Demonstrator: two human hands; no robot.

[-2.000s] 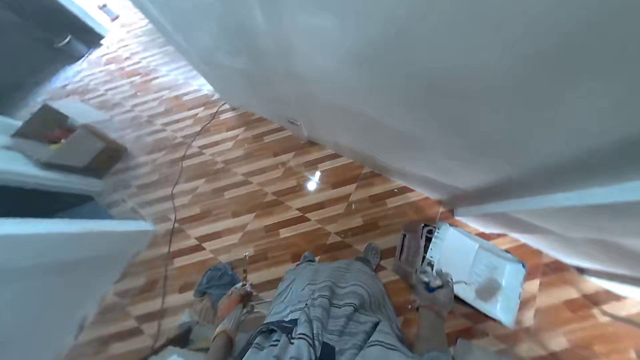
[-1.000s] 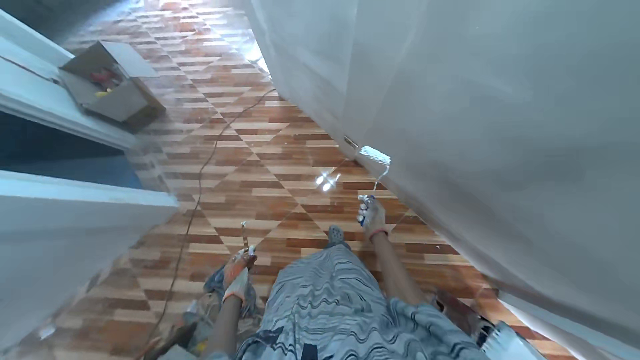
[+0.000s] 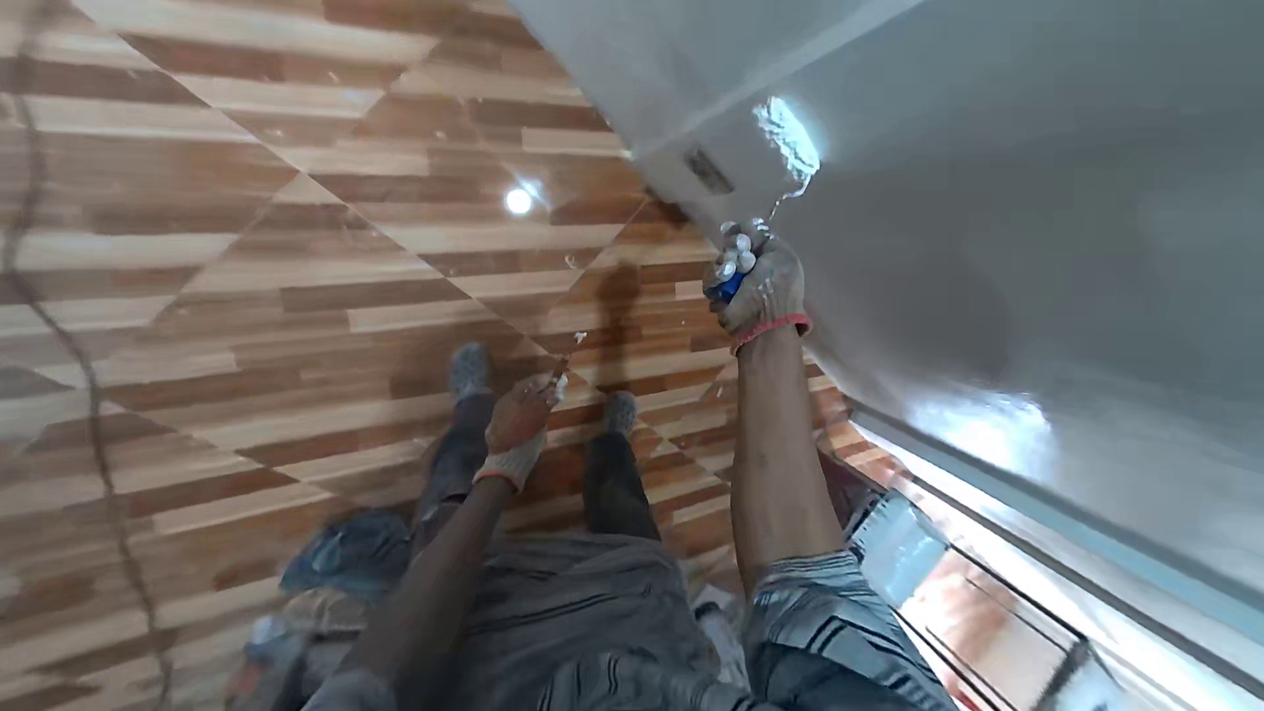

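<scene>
My right hand (image 3: pixel 762 281), in a stained knit glove with a red cuff, grips the blue handle of a small paint roller (image 3: pixel 788 138). The roller's white, paint-covered sleeve lies against or very close to the grey wall (image 3: pixel 948 197), near a small wall box. Lower and to the left, my left hand (image 3: pixel 520 420), also gloved, holds a slim brush-like tool (image 3: pixel 565 357) with a whitish tip, pointing up over the floor. Its exact kind is too small to tell.
A dark cable (image 3: pixel 94 395) runs along the tiled floor at left. A dark cloth bundle (image 3: pixel 351 553) and other items lie by my left side. At lower right, a light tray (image 3: pixel 899 543) sits near the wall's base. My feet stand between the hands.
Two seconds ago my right hand was down at the white tray; it then rose with the roller to the wall, where it is now. My left hand keeps its tool. The view has shifted strongly.
</scene>
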